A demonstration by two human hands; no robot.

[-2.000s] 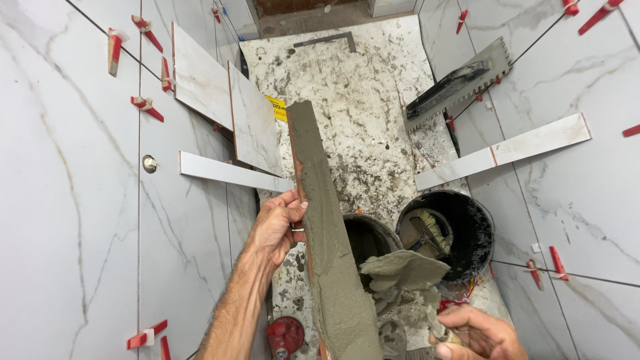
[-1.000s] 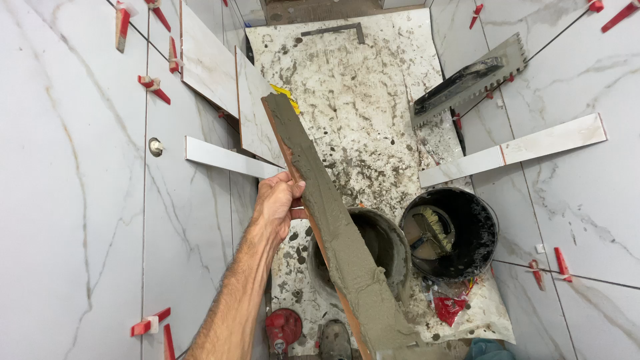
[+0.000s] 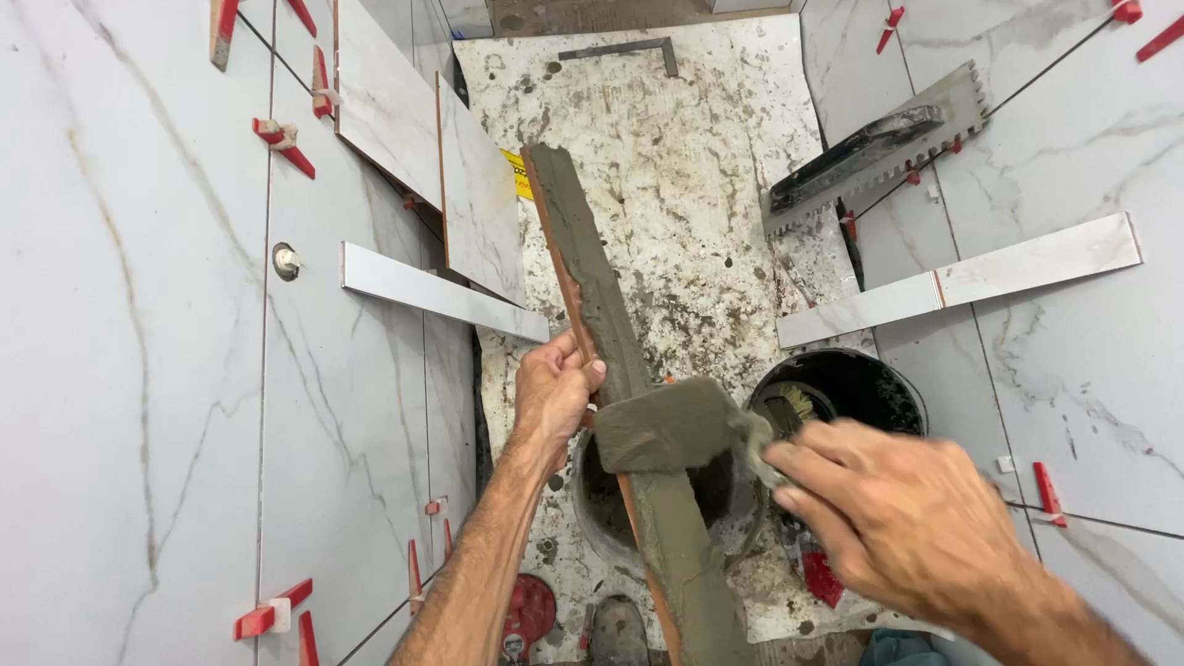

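My left hand (image 3: 555, 384) grips the left edge of a long narrow tile strip (image 3: 592, 259), its upper face coated with grey mortar. Across the strip's middle lies the mortar-covered blade of a trowel (image 3: 666, 424), and my right hand (image 3: 860, 490) holds that trowel by its handle. Beneath the strip stands a bucket of mortar (image 3: 601, 504), partly hidden. A black bucket (image 3: 883, 388) with a brush (image 3: 794, 403) inside is just beyond my right hand.
Marble-look wall tiles with red levelling wedges (image 3: 285, 148) flank both sides. A notched trowel (image 3: 869, 153) and cut tile strips (image 3: 1036, 259) are at right. Tile pieces (image 3: 481, 185) lean at left. A metal square (image 3: 615, 49) lies on the stained floor covering (image 3: 684, 166).
My right hand, out of view one second ago, is back with the trowel, whose blade now rests across the strip. My left hand still holds the strip.
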